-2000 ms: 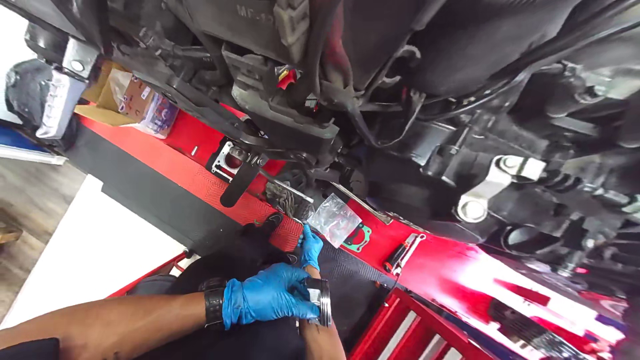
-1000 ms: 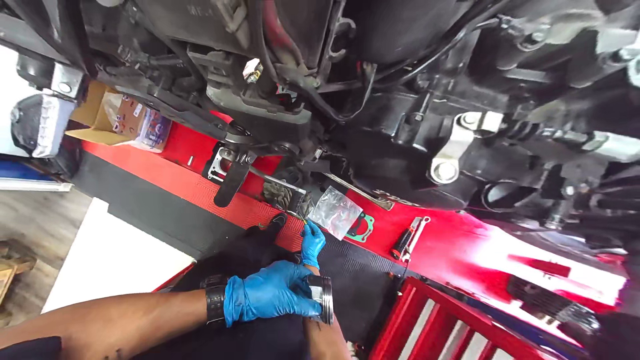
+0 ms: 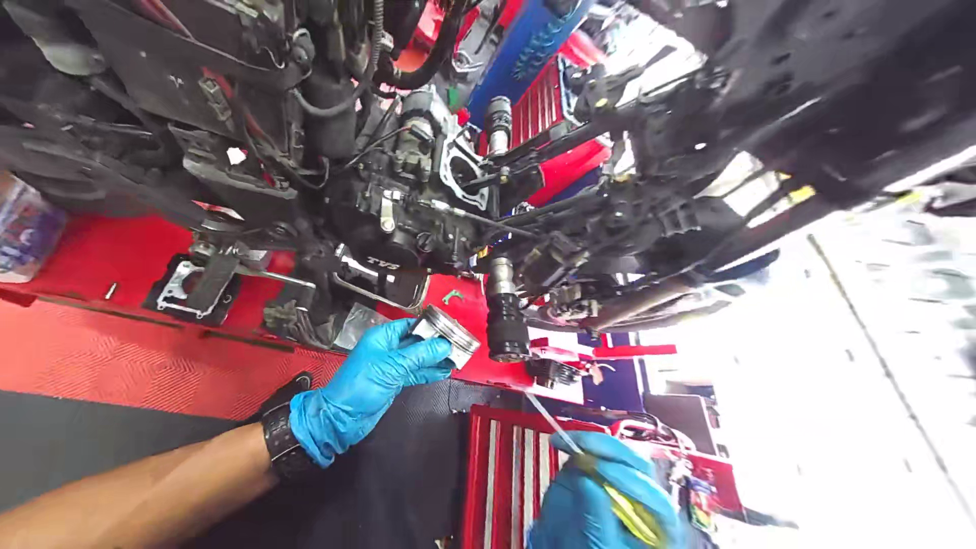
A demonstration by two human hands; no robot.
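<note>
My left hand, in a blue glove, holds a metal piston with ring grooves by its side, below the motorcycle engine. At the lower right my right hand, also gloved in blue and blurred, is closed around the yellow handle of a screwdriver-like tool. Its thin shaft points up and left, apart from the piston. A pale gasket sits at the engine's opened side. On the red lift surface lie another gasket, a clear plastic bag and a piece of green gasket.
A red slatted metal part stands below the lift. A finned cylinder rests toward the right of the red surface. Footrests stick out from the motorcycle. A packaged box is at the far left.
The view has swung right a lot. My right hand, earlier near the plastic bag, is now at the lower right with the yellow-handled tool. My left hand still holds the piston.
</note>
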